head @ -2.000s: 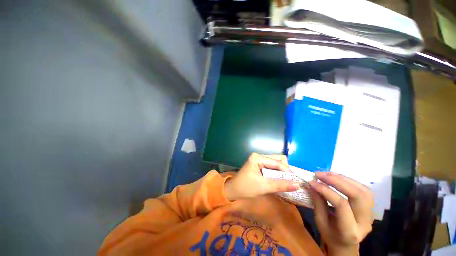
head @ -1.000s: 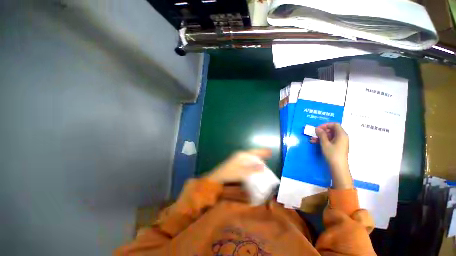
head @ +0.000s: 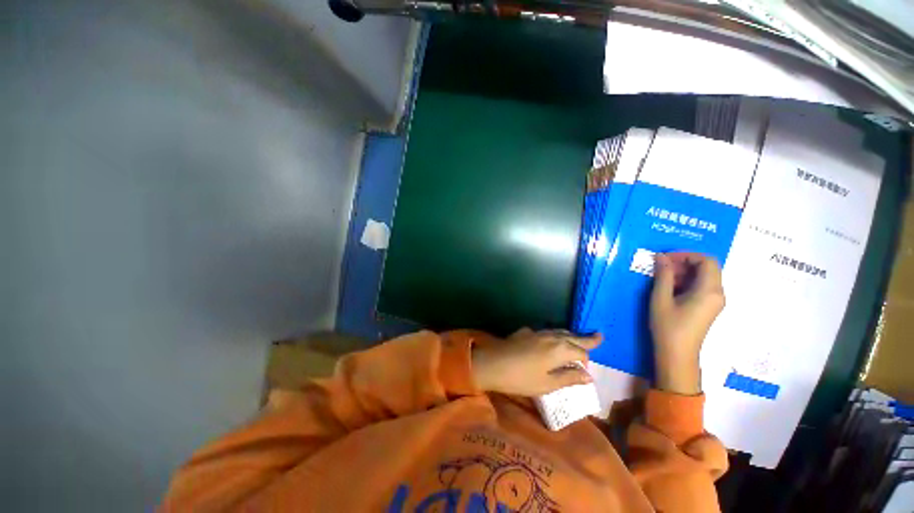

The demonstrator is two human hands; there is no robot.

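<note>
Several flat carton blanks (head: 812,301) lie fanned in a stack, the top one with a blue panel (head: 626,311) beside a long white panel. A small white sticker (head: 643,262) with dark print is on the blue panel, under the printed title. My right hand (head: 687,301) is over the blue panel, its thumb and fingertips pinched at the sticker's right edge. My left hand (head: 541,363) holds a curled white label sheet (head: 569,403) near the blanks' lower left edge.
The blanks lie on a green bench top (head: 481,200). A metal rail (head: 521,12) and white paper (head: 702,65) are at the far side. A grey wall (head: 180,250) stands at left. A paper scrap (head: 375,234) lies on the blue floor. Brown board (head: 897,331) is at the right.
The view has shifted, moving the rail up. My right hand remains at the sticker, which now appears against the blue panel. My left hand has moved right with the label sheet, nearer the blanks.
</note>
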